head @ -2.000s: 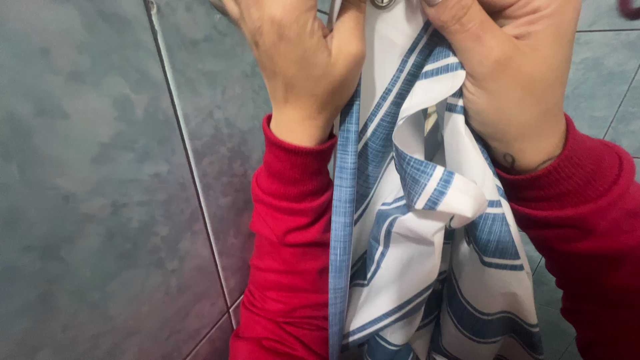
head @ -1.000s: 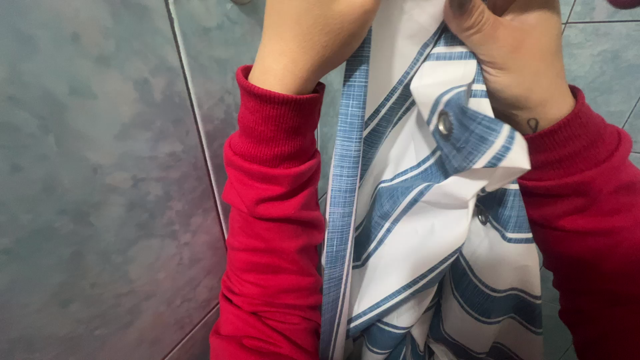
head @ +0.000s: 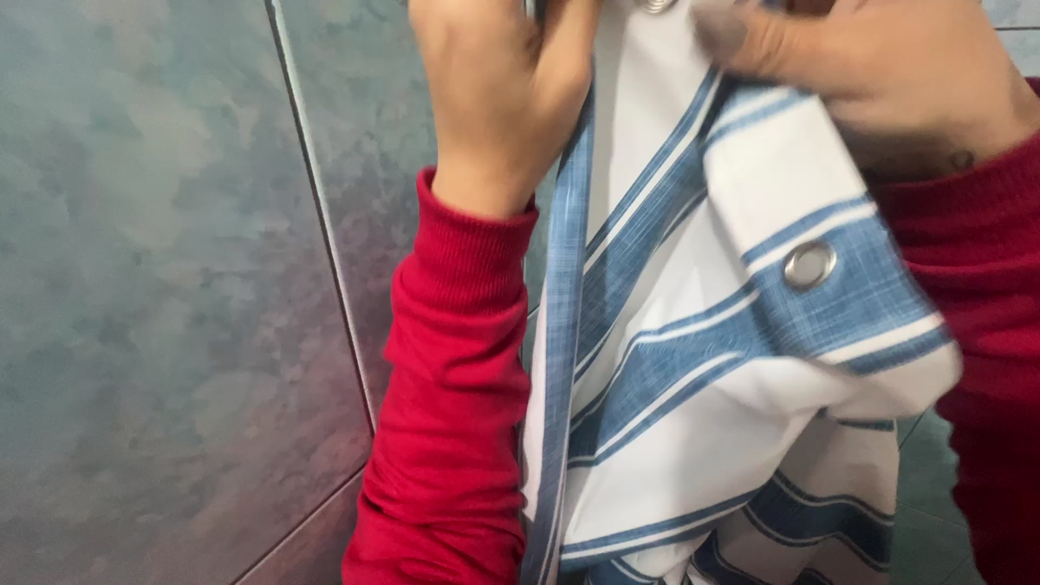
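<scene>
A white curtain with blue stripes [head: 691,406] hangs in folds between my raised arms. Near its top edge, my left hand [head: 508,89] is closed around the cloth, its fingertips cut off by the upper frame edge. My right hand [head: 861,73], slightly blurred, grips the top of the curtain with the thumb over it. A metal grommet [head: 810,266] shows in a flap of cloth that droops below my right hand. Another metal grommet [head: 656,2] is partly visible at the top, between both hands.
Blue-green marbled wall tiles [head: 162,284] with a light grout line stand close on the left. More tiles [head: 934,504] show behind the curtain at the lower right. Red sleeves cover both my forearms.
The loose flap at the right has swung outward and opened flatter, turning its grommet toward me. My right hand has shifted to the right. The grommet between my hands is back in view.
</scene>
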